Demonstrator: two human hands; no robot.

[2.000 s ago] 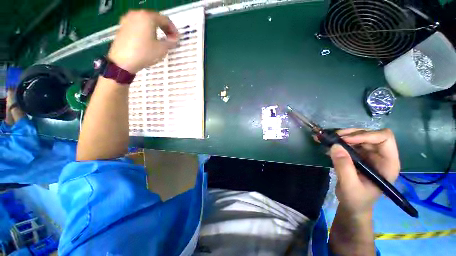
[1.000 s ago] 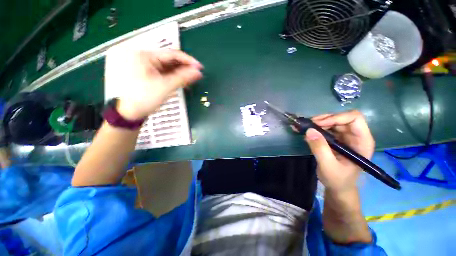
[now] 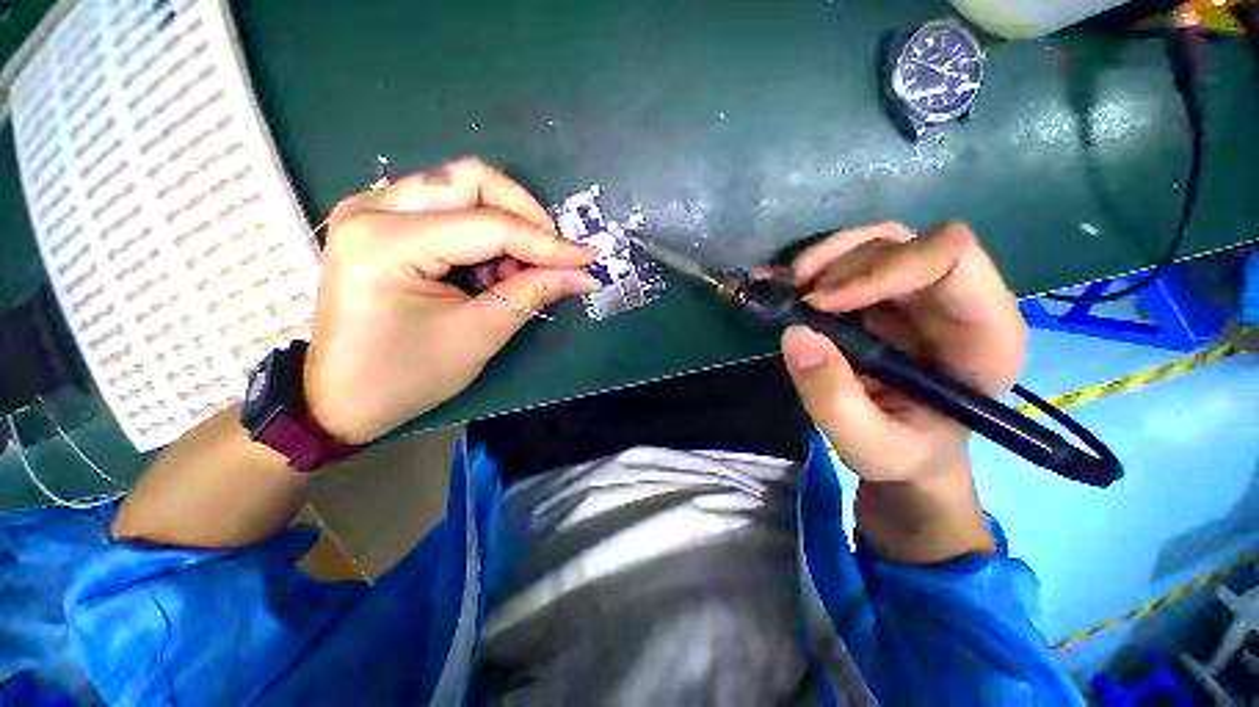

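A small white-silver circuit board [image 3: 617,286] lies on the green mat near its front edge. My left hand [image 3: 439,283] is at the board's left side, thumb and index finger pinched over it. What the fingertips pinch is too small to tell; a thin wire-like strand shows below the palm. My right hand [image 3: 904,345] holds the black soldering iron [image 3: 953,398] like a pen. Its metal tip points left and is at the board's right side; I cannot tell if it touches.
A white sheet [image 3: 163,207] with rows of small parts lies at the left. A wristwatch [image 3: 938,72] lies at the upper right. Part of a white tub [image 3: 1029,11] shows at the top edge. A black cord [image 3: 1190,180] runs down the right side.
My left hand has moved from over the sheet to the board. The iron tip has come closer to the board. The view has shifted, and the fan is out of the picture.
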